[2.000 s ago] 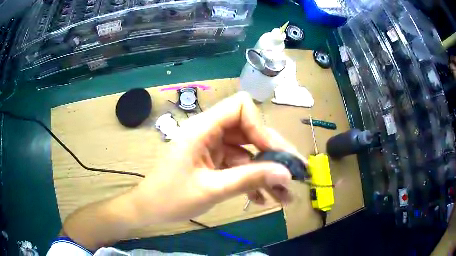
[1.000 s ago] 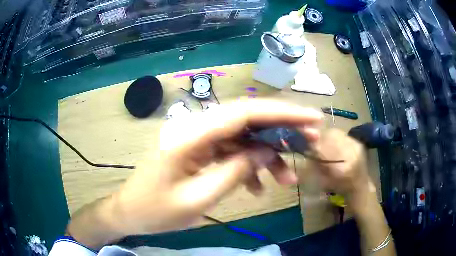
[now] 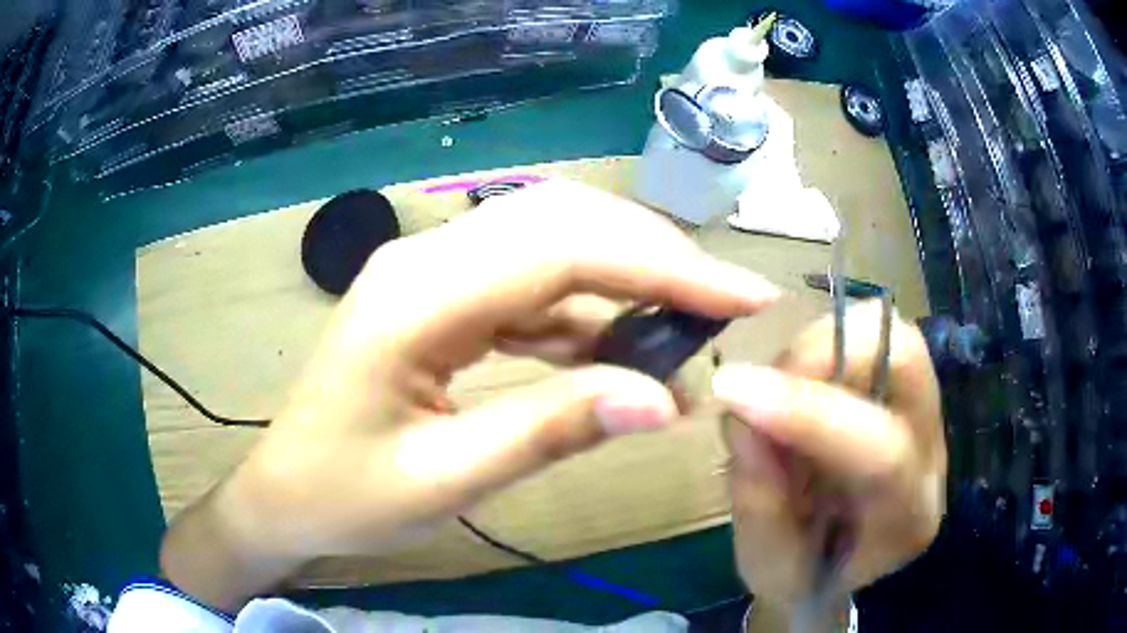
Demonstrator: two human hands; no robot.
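My left hand (image 3: 408,383) holds a small dark module (image 3: 658,336) between thumb and fingers above the cardboard (image 3: 210,359). The module is blurred and its face is hard to make out. My right hand (image 3: 840,433) is just to the right of it, with tweezers (image 3: 840,324) in its grip. The two tweezer legs point up and apart, away from the module. The right thumb and index fingertip are near the module's right side; whether they pinch its lead cannot be told. Another module (image 3: 501,191) lies at the back of the cardboard, mostly hidden by my left hand.
A round black pad (image 3: 351,240) lies at the left. A pump bottle (image 3: 692,155), squeeze bottle (image 3: 732,56) and white wipe (image 3: 785,186) stand at the back right. Clear trays (image 3: 358,74) are stacked behind and at right. A black cable (image 3: 148,377) crosses the left side.
My right hand has come in from the right, covering the yellow tool, and now has tweezers with legs upward. My left hand has tilted the module and now hides most of the module lying behind.
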